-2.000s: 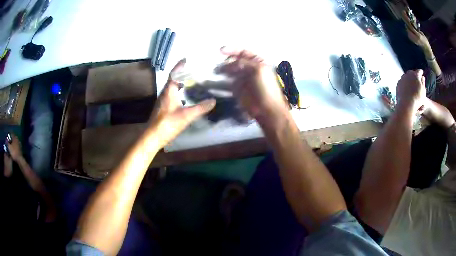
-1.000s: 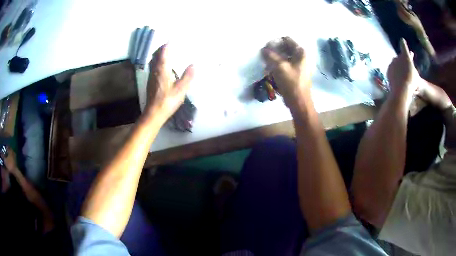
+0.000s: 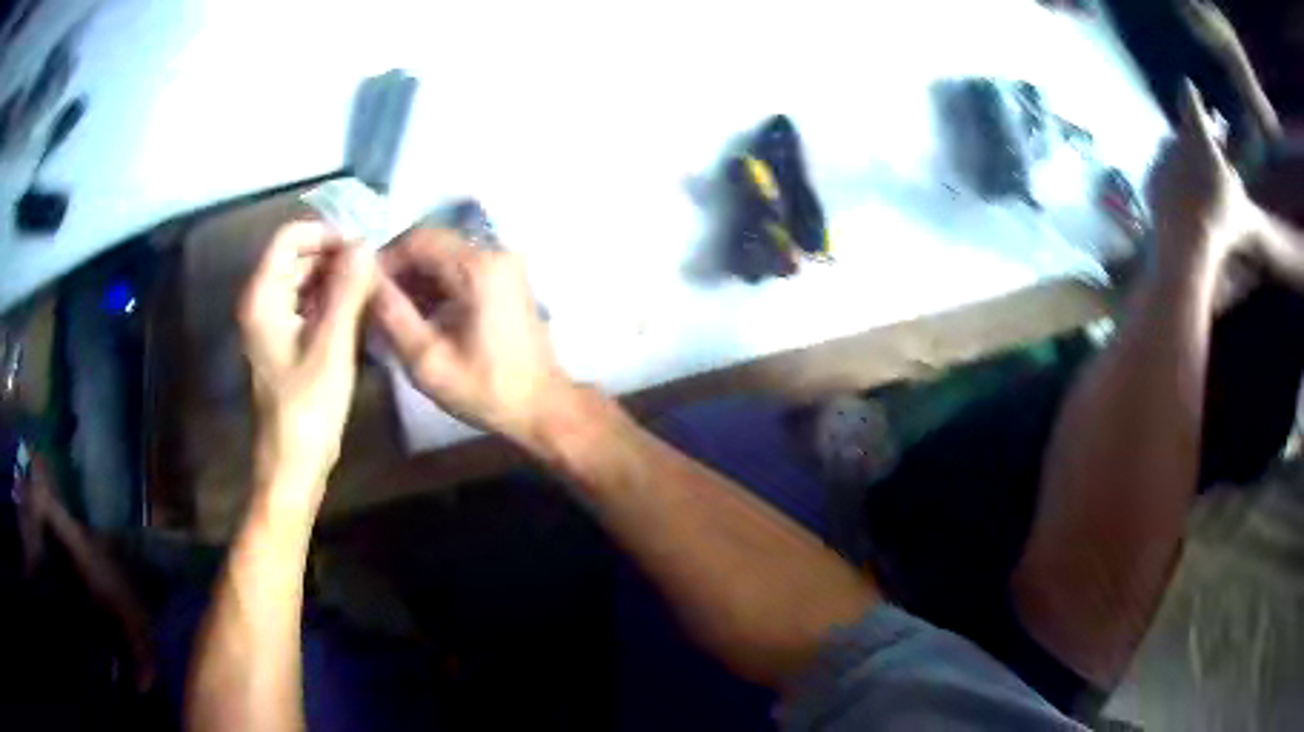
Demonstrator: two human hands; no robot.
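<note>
My left hand (image 3: 305, 318) pinches a clear polybag (image 3: 352, 209) near the table's front edge, above the brown boxes. My right hand (image 3: 465, 332) is close beside it, its fingertips meeting the left fingers at the bag's lower end. Both hands are somewhat blurred, and the fingers hide the bag's lower part. A dark item (image 3: 463, 220) on the table shows partly behind my right hand. Two black coiled cables with yellow plugs (image 3: 774, 200) lie side by side on the table to the right.
Grey sticks (image 3: 381, 129) lie parallel beyond my hands. A dark bundle (image 3: 981, 140) and small bagged parts lie further right on the white table (image 3: 615, 86). A small black coil (image 3: 40, 212) lies at far left. Another person's arm (image 3: 1130, 415) reaches in at the right.
My right hand has let go of the cables at the right and moved left to my left hand. My left hand has moved left, and a clear bag now shows in the fingers.
</note>
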